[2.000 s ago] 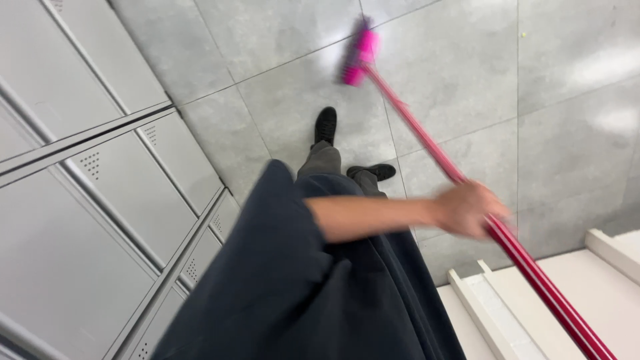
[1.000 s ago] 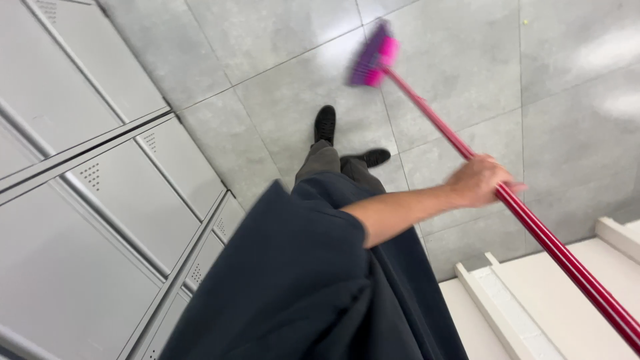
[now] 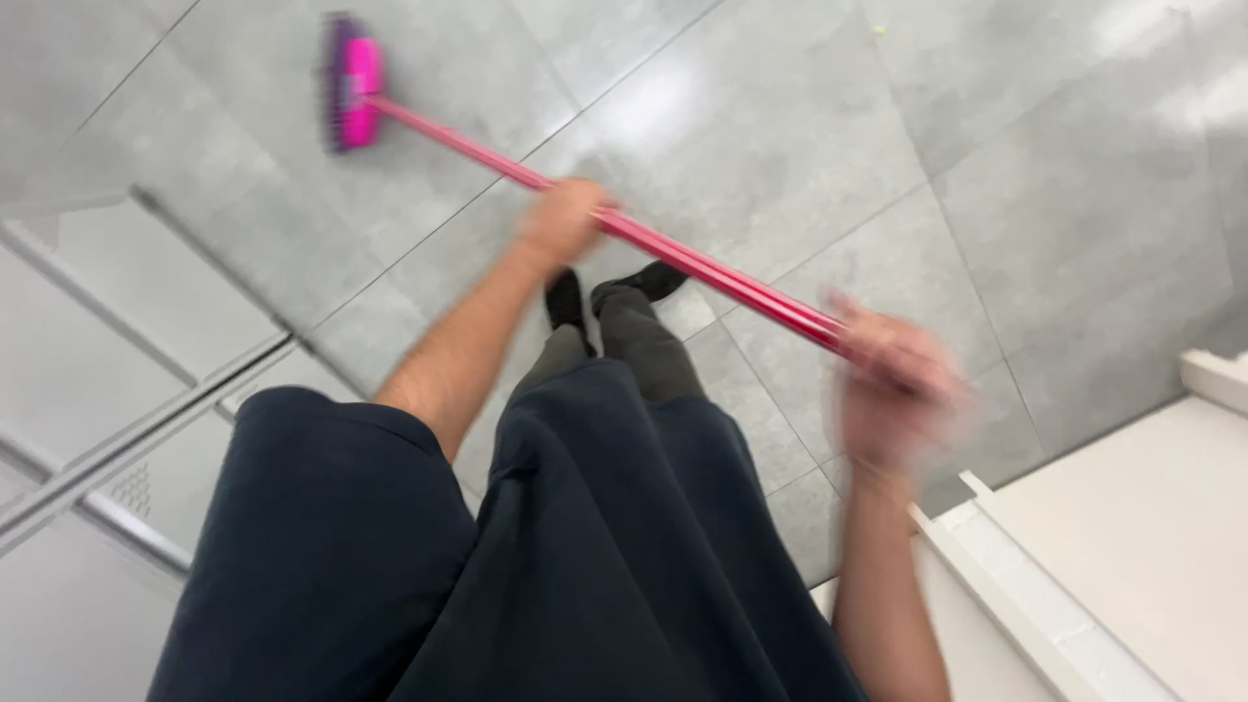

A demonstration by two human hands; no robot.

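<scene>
A broom with a red pole (image 3: 721,278) slants from the upper left down to the right. Its pink head (image 3: 362,93) with dark purple bristles is over the grey tiled floor at the upper left, slightly blurred. My left hand (image 3: 565,222) is closed round the pole's middle part, above my shoes. Around the upper end of the pole is my right hand (image 3: 897,380), blurred by motion, and the pole's tip is hidden in it.
Grey metal lockers (image 3: 127,302) with vent holes stand at the left. A white panelled fixture with a raised ledge (image 3: 1033,604) lies at the lower right. My black shoes (image 3: 655,281) stand on the floor tiles (image 3: 799,146). A tiny yellowish speck (image 3: 879,29) is near the top.
The broom head has moved left over the floor. My right hand has come into view on the pole's upper end, where earlier only my left hand showed. The view has turned.
</scene>
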